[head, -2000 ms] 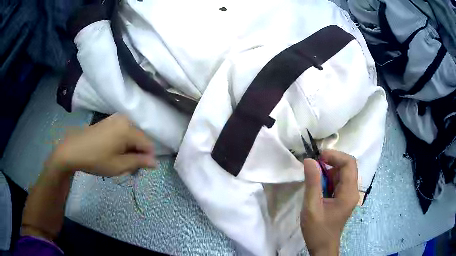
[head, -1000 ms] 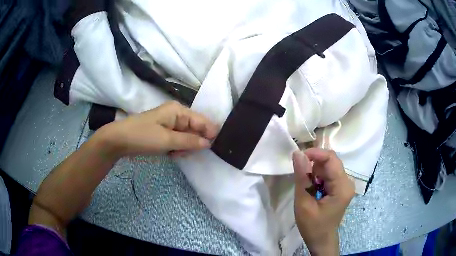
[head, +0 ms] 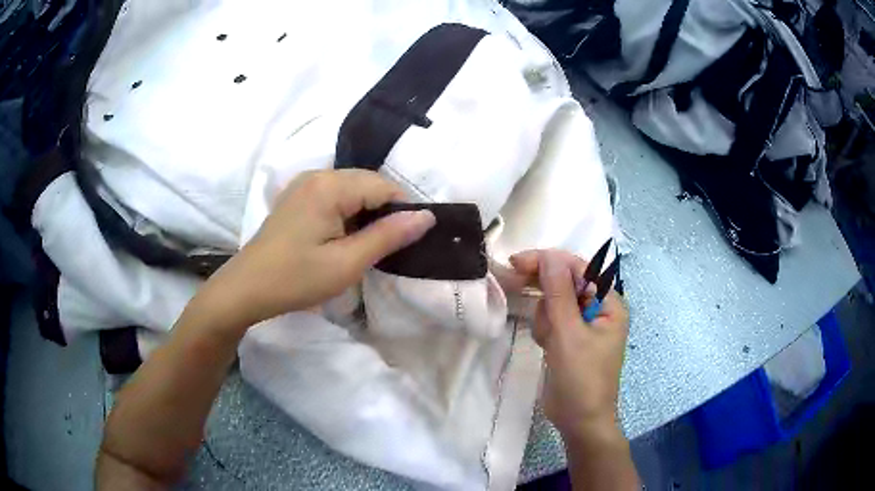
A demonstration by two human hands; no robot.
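White trousers (head: 537, 173) lie in front of me on a pile of white cloth. My left hand (head: 336, 230) holds the dark brown waistband end (head: 446, 240), folded over so the inner side and a small hole show, thumb on top. My right hand (head: 576, 316) holds the thread snips (head: 599, 278) in its palm, dark blades pointing up and apart, blue grip showing. Its fingertips pinch the white cloth edge just right of the waistband end. A belt loop (head: 419, 119) sticks out from the waistband farther back.
The pale speckled table (head: 691, 316) has a rounded right edge. White and navy garments (head: 710, 105) are heaped at the back right. A blue plastic bin (head: 739, 422) stands below the table at right. Dark scraps (head: 240, 79) lie on the white cloth.
The view has shifted right. My left hand has come from the left, taken the waistband end and folded it over. The snips' blades, hidden a second ago, show again.
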